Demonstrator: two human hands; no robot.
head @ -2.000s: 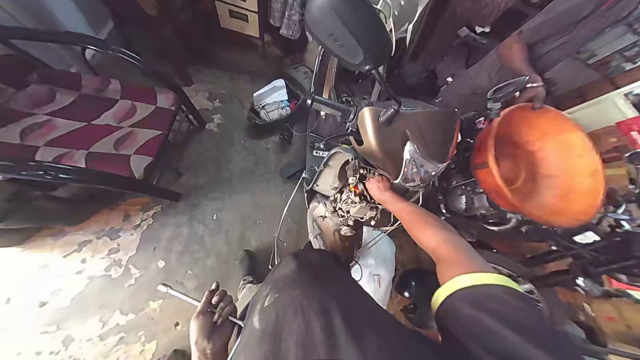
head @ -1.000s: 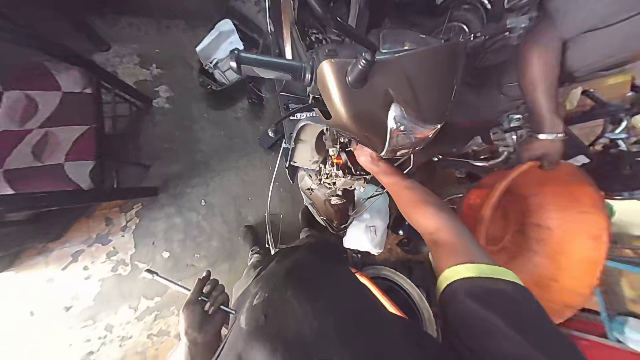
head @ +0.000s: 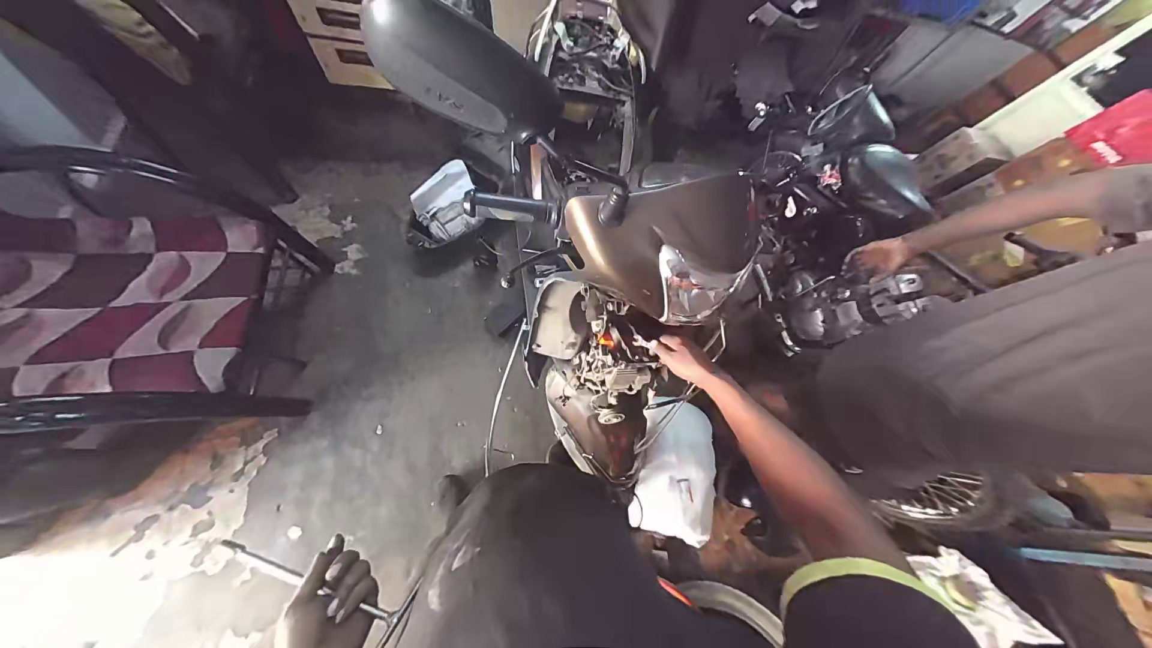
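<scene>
My left hand (head: 328,594), at the lower left, is closed round a long metal socket wrench (head: 270,567) that slants across my palm. My right hand (head: 681,357) reaches into the opened front of a scooter, just below the headlight (head: 697,283). Its fingers pinch something small and light that I cannot identify. Beside the fingertips are the exposed wiring and metal parts (head: 616,373), with an orange piece among them. Above them sits the bronze handlebar cover (head: 657,229), with the handlebar grip (head: 513,207) pointing left and a mirror (head: 459,67) higher up.
A metal-framed seat with a checked cushion (head: 135,310) stands at the left. An open container (head: 441,211) lies on the floor. At the right another person's hand (head: 882,256) is at a second motorcycle (head: 850,301). A white bag (head: 679,472) hangs near the scooter's front.
The other person's orange basin, seen at the right earlier, is out of view, and a person now stands there. My right hand has drawn back slightly from the scooter's parts. My left hand still holds the wrench.
</scene>
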